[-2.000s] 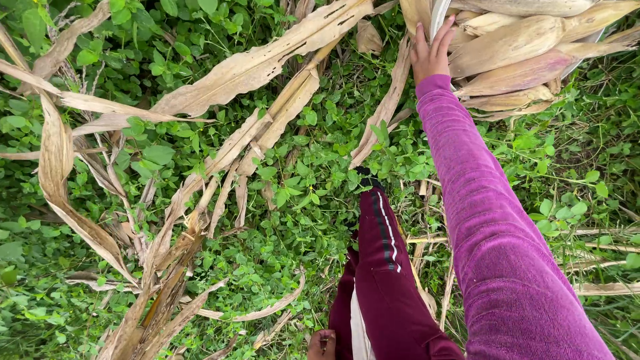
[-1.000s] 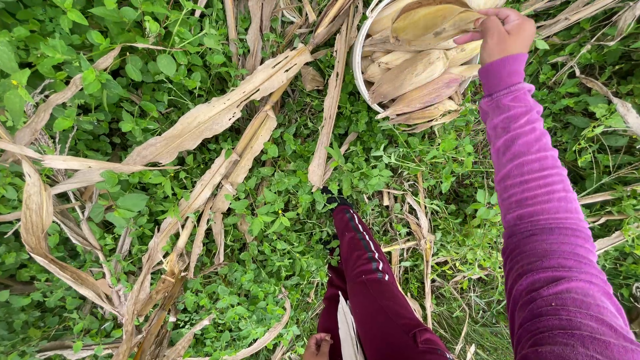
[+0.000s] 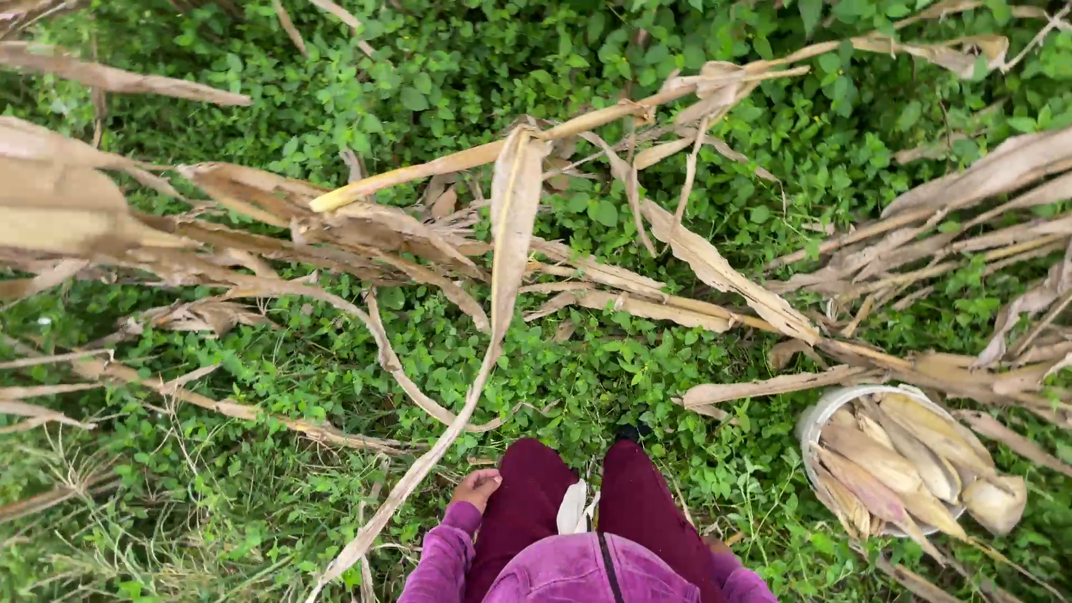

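My left hand (image 3: 477, 488) hangs beside my left thigh, its fingers loosely bent, with nothing visible in it. Only a sliver of my right hand (image 3: 717, 546) shows by my right thigh; its fingers are hidden. To the right stands a white bucket (image 3: 811, 444), heaped with corn ears in dry husks (image 3: 875, 461). One pale husked ear (image 3: 995, 502) juts over the bucket's lower right rim. A pale, husk-like piece (image 3: 574, 507) lies between my thighs at the jacket's hem. Both hands are apart from the bucket.
Dry corn stalks (image 3: 620, 293) lie across the low green plants ahead. A long dry leaf (image 3: 511, 226) arches down toward the lower left. A large, blurred dry husk or leaf (image 3: 63, 209) is at the left edge. More stalks (image 3: 938, 243) lie beyond the bucket.
My right hand has left the husked corn at the bucket and is now down beside my right thigh. The view has shifted widely, showing more ground ahead.
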